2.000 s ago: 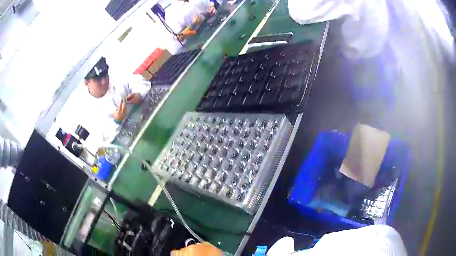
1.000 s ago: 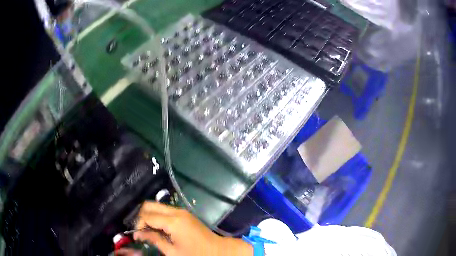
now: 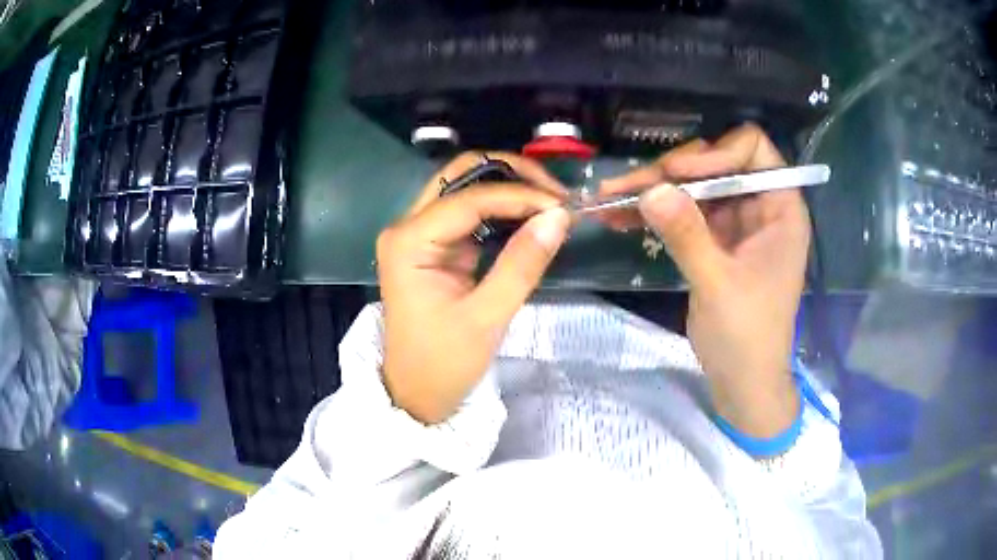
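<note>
My left hand (image 3: 465, 273) holds a small black housing (image 3: 478, 176), its dark rounded edge showing above the fingers. My right hand (image 3: 727, 241) grips silver tweezers (image 3: 765, 182) like a pen, the thick end pointing right. The tweezer tips meet the left thumb and index finger, where a tiny shiny part seems to be. The fingers hide most of the housing. Both hands are above the front of the bench, before the black machine (image 3: 590, 55).
A pale button (image 3: 434, 135) and a red button (image 3: 559, 144) face me. A black blister tray (image 3: 175, 164) lies left, a clear blister tray (image 3: 951, 224) right. A thin hose (image 3: 864, 88) curves at the right. Blue stool (image 3: 131, 356) stands lower left.
The view has swung from the right side of the bench to the machine front. My right hand has moved from beside the buttons to hold tweezers at the housing. My left hand has come into view.
</note>
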